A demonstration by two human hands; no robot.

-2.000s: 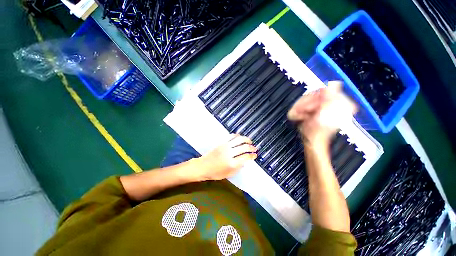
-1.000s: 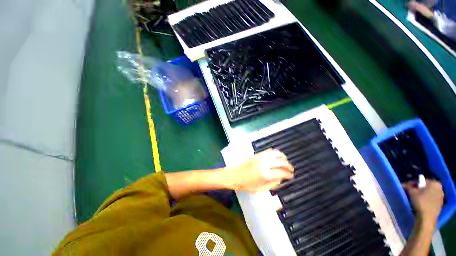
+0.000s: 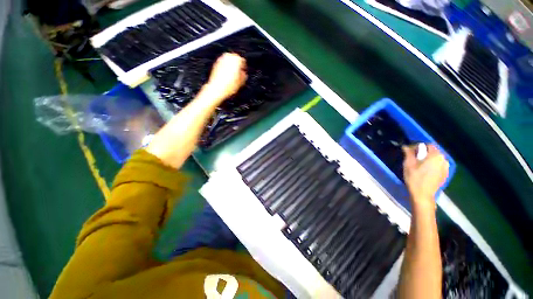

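Observation:
Long black parts lie side by side in a slanted block on a white backing sheet in front of me. My left hand is over the black parts tray, on its heap of slim black parts; its fingers are curled and I cannot tell what they hold. My right hand is at the near right side of the blue parts bin, fingers bent down by the small black fittings. A white patch shows on a finger. Whether it grips a fitting is hidden.
A filled sheet lies beyond the tray. A blue basket with a clear plastic bag stands low at left. More slim black parts lie at lower right. Another sheet with black parts is at upper right.
My left hand has moved from the black rows on the sheet up to the tray. My right hand remains at the blue bin. The camera view has shifted.

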